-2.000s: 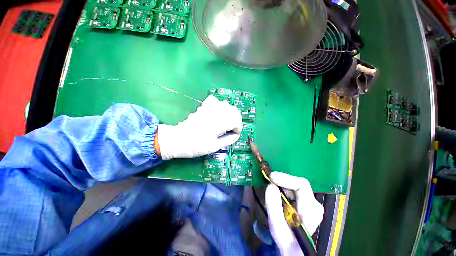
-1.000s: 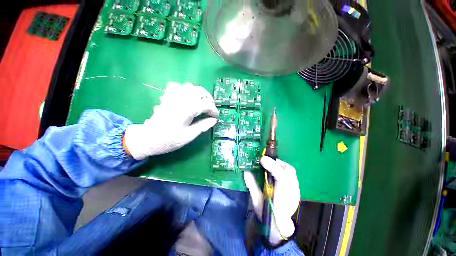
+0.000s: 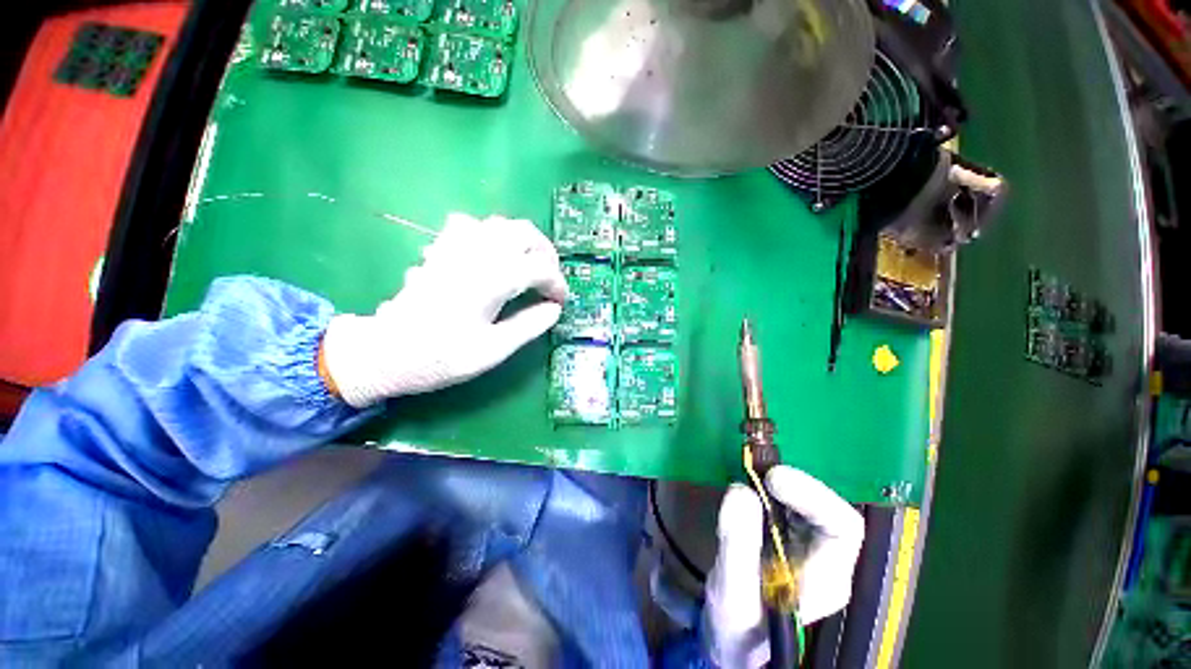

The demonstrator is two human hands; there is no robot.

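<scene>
A PCB panel [image 3: 615, 303] of small green square boards, two across and three down, lies flat on the green mat in front of me. My gloved left hand [image 3: 451, 311] is at its left edge, thumb and fingertips nearly together beside the middle row. A thin solder wire [image 3: 409, 225] trails left from this hand; its end at the fingertips is hidden. My gloved right hand [image 3: 792, 562] holds a soldering iron [image 3: 751, 392] by its grip, right of the panel. The iron's tip points up and away from me and is clear of the boards.
More PCB panels [image 3: 380, 52] lie at the far left. A round fume hood [image 3: 699, 79] and black fan [image 3: 856, 131] stand beyond. Tweezers [image 3: 839, 301] lie beside the iron stand [image 3: 904, 294]. A conveyor [image 3: 1032, 484] at right carries a panel; a red-orange tray [image 3: 79, 209] is at left.
My left hand has moved off the panel to its left edge, uncovering the boards. The iron's tip has moved from the panel to the right. The view has shifted slightly.
</scene>
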